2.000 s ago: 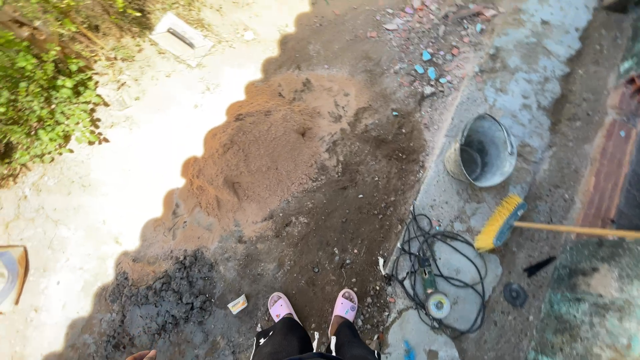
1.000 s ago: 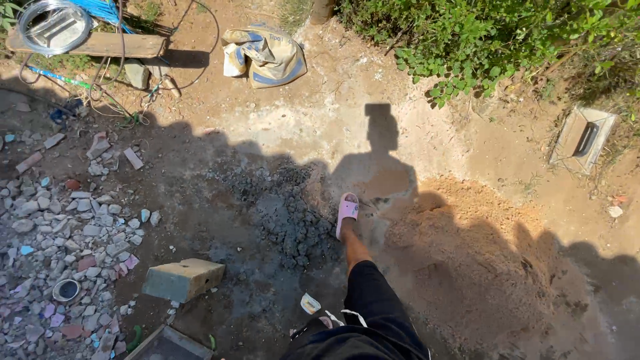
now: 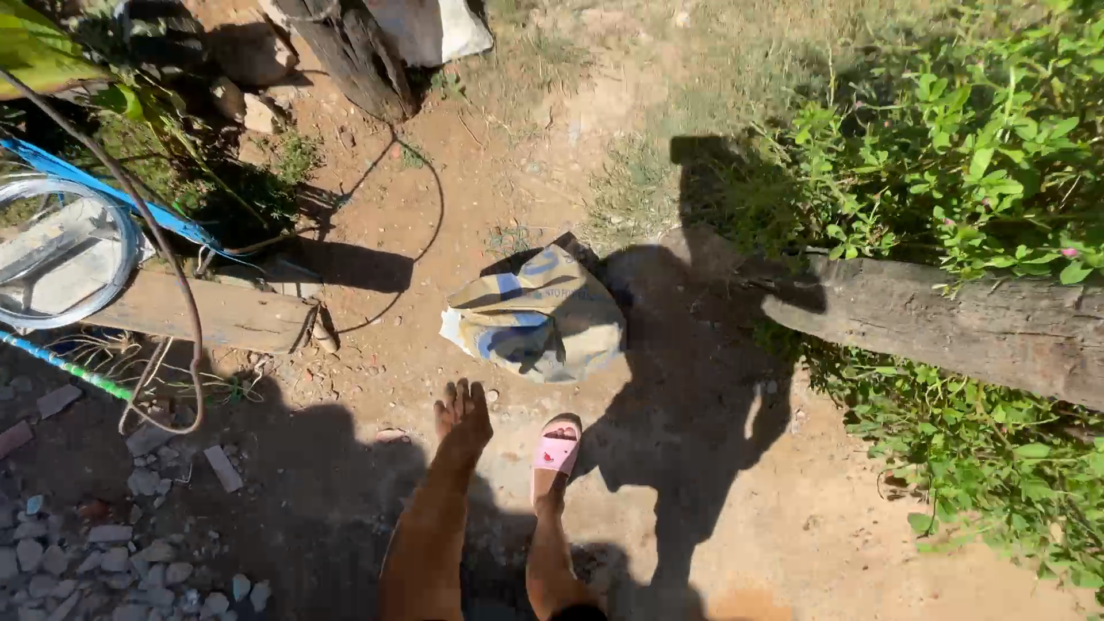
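My left hand (image 3: 463, 420) reaches forward over the dirt with its fingers somewhat apart and nothing in it. Beyond its fingertips lies a crumpled cream and blue sack (image 3: 552, 315), and a gap shows between hand and sack. The sack bears printing; what is inside it is hidden. Just right of the hand, my foot in a pink slide sandal (image 3: 557, 448) stands on the ground below the sack. My right hand is out of view.
A wooden plank (image 3: 207, 312) with a wire coil (image 3: 129, 250) on it lies at left, beside a looped cable (image 3: 197, 379). Rubble (image 3: 112, 552) covers the lower left. A weathered log (image 3: 940, 319) juts in from the right among green plants (image 3: 975, 172). A wooden post (image 3: 358, 65) stands at the top.
The view has moved along the ground, so the sack, near the top one second ago, is now central. My left hand has come into view, reaching forward.
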